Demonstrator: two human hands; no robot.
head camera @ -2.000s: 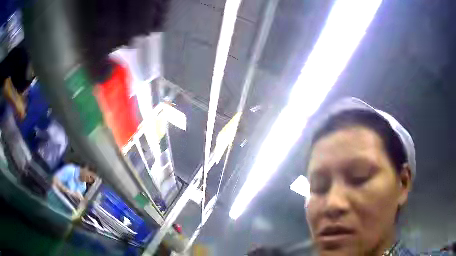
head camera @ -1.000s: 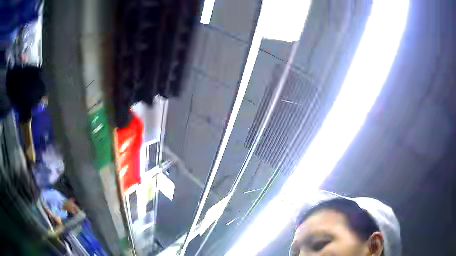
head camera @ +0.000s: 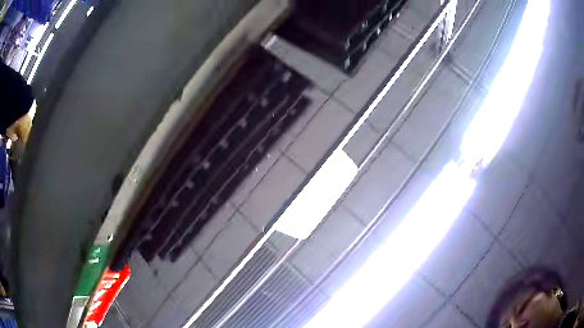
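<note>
Neither of my hands shows; the view is aimed at the ceiling and tilted. Nearest in front, dark purple-black ribbed strips (head camera: 211, 160) with small pale tabs lie stacked along an overhead rack rail (head camera: 150, 144). A second dark stack (head camera: 339, 29) sits at the top of the view, beyond a pale crosspiece. A green label (head camera: 92, 268) and a red sign (head camera: 107, 296) with white marks are at the rail's lower end.
A blank white sheet (head camera: 317, 195) hangs on thin overhead rods. A glaring tube light (head camera: 410, 237) crosses the right side. A person's head (head camera: 535, 300) is at the bottom right. Another person's dark head (head camera: 13, 99) is cut off at the left edge.
The view has swung further up and tilted. The dark strips now show sharply and larger, the red sign has shifted to the lower left, and the person's head to the lower right corner.
</note>
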